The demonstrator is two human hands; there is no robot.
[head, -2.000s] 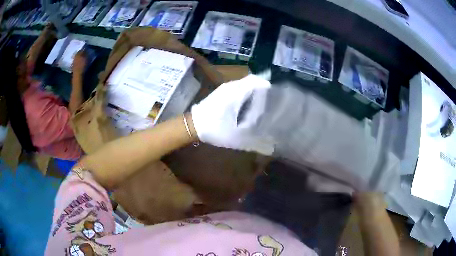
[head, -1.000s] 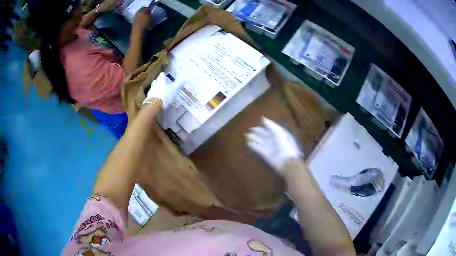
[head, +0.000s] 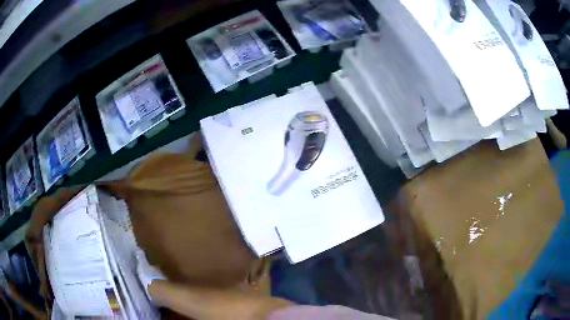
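A stack of white printed cartons (head: 81, 269) stands at the lower left in torn kraft paper (head: 178, 219). My left hand (head: 148, 272) is against the right side of this stack. Only a small part of its white glove shows, so its grip cannot be told. Its bare forearm runs right along the bottom edge. White cartons with a device picture (head: 294, 175) lie flat at the centre, slightly overlapping. My right hand is not in view.
Clear trays (head: 140, 103) with contents stand spaced on the dark green belt (head: 194, 103). White cartons (head: 462, 56) lean and overlap at the upper right, beside a brown cardboard surface (head: 494, 206). Blue floor shows at the lower right.
The view has swung and tilted to the right, so the stack sits lower left and the leaning cartons show more. My right hand has left the picture, and the co-worker is out of view.
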